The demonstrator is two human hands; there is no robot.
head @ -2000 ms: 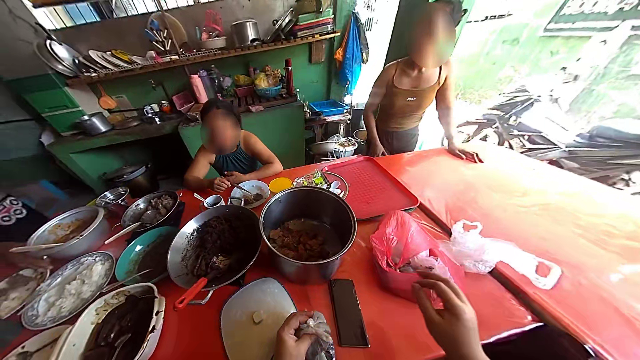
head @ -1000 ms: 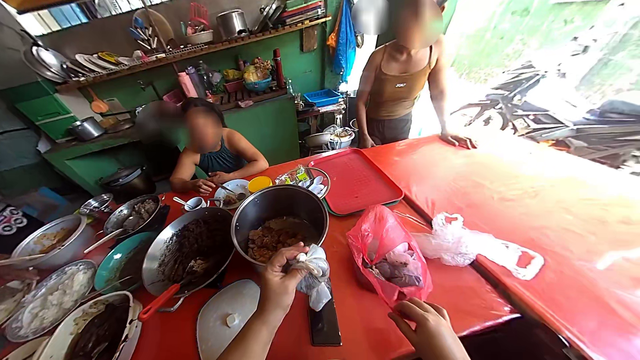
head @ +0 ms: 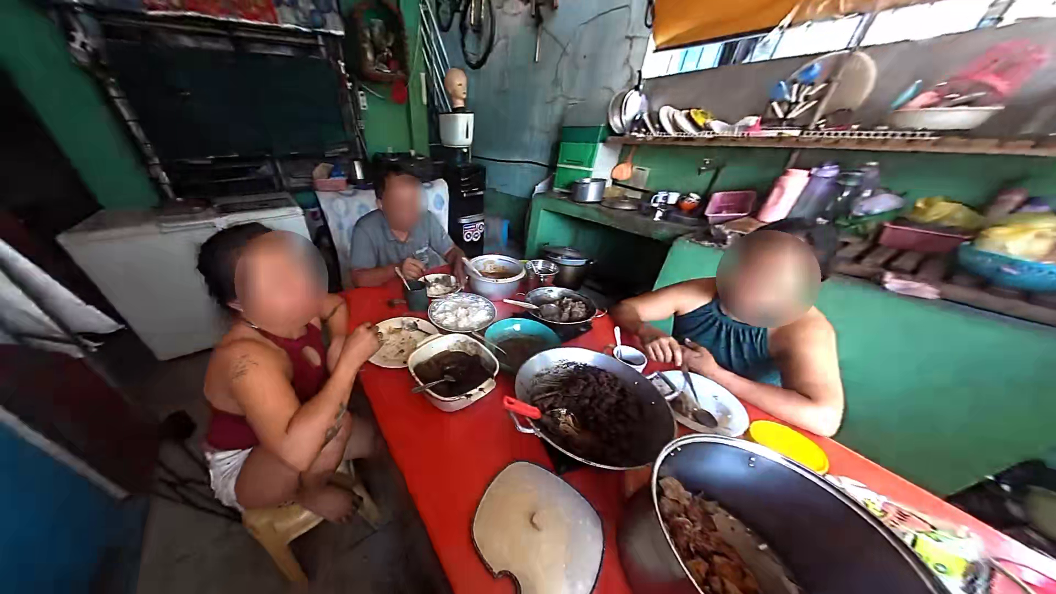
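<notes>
Neither of my hands shows in this view. A large deep pot [head: 660,536] with browned food inside stands closest, at the lower right. Left of it a pale lid with a small knob [head: 538,528] lies flat on the red table. Behind these sits a wide wok [head: 594,404] of dark food, with a red-handled utensil [head: 521,407] at its left rim. A white rectangular dish [head: 452,371] of dark stew, a teal bowl [head: 521,342], a plate of rice [head: 462,313] and a pan with meat [head: 563,307] stand farther back.
A person on a stool [head: 280,540] sits at the left, another at the far end, and a third at the right by a white plate [head: 730,404] with a spoon. A yellow lid [head: 788,445] lies near the right edge. A green counter [head: 916,363] stands behind.
The view has swung far left, so both my hands, the pink bag and the red tray are out of sight. Two more seated people now show.
</notes>
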